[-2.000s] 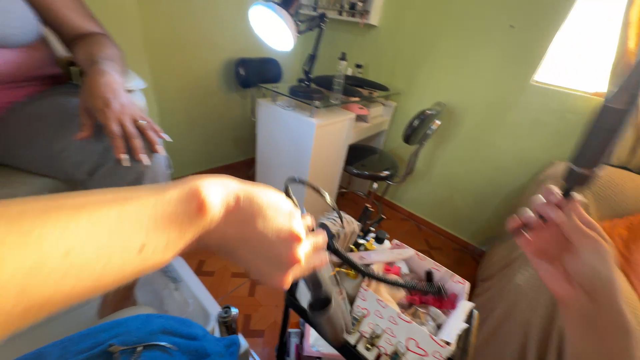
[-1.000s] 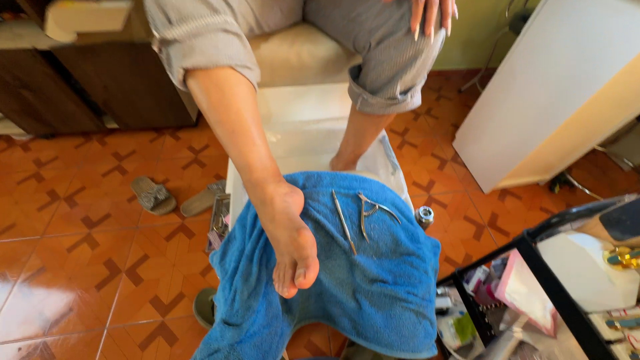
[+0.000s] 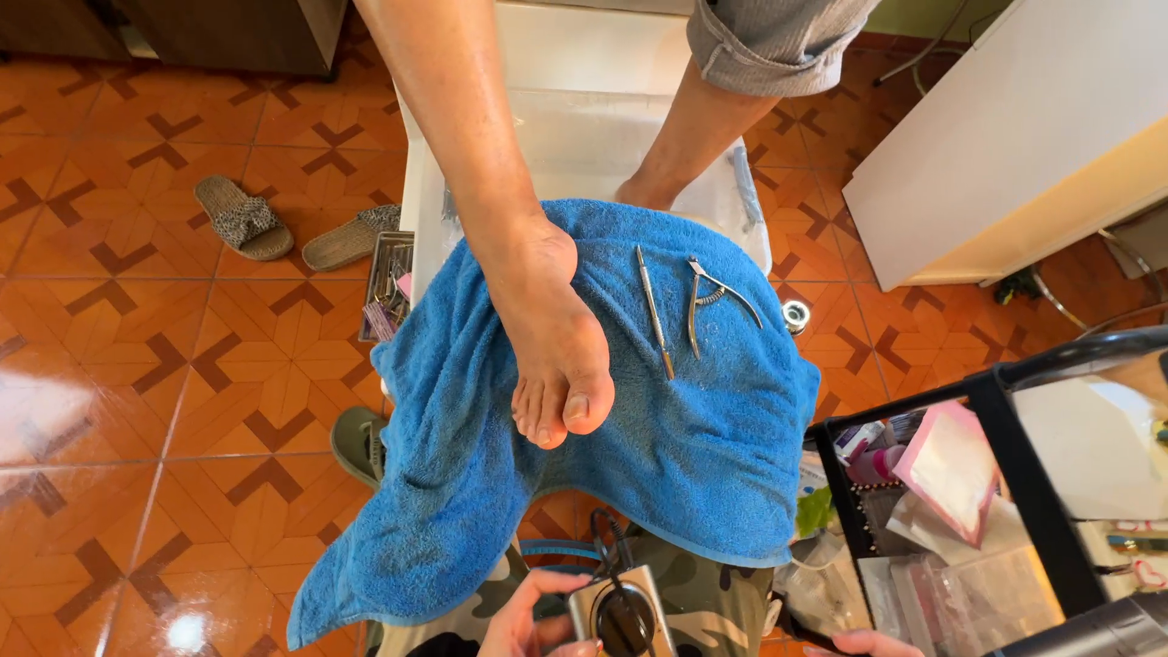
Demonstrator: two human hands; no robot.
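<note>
My left hand (image 3: 534, 620) grips a small silver control box (image 3: 625, 616) with a black dial and a black cable, low in the middle of the head view. Only some fingers of my right hand (image 3: 871, 644) show at the bottom edge, near a dark grey cylindrical object (image 3: 1095, 630); whether they hold anything is hidden. Above the box, a person's bare foot (image 3: 557, 365) rests on a blue towel (image 3: 712, 474). A metal cuticle pusher (image 3: 653, 310) and, right of it, cuticle nippers (image 3: 707, 301) with spread handles lie on the towel.
A black-framed cart (image 3: 1031, 484) with packets and bottles stands at the right. Behind the towel, the person's other foot (image 3: 650, 190) is in a white basin (image 3: 584, 128). A metal tray (image 3: 391, 274) of tools is left of it, with sandals (image 3: 242, 219) farther left.
My left hand with the control box and fingers of my right hand have come into view at the bottom; neither showed one second ago. The foot and the towel tools stay on the towel.
</note>
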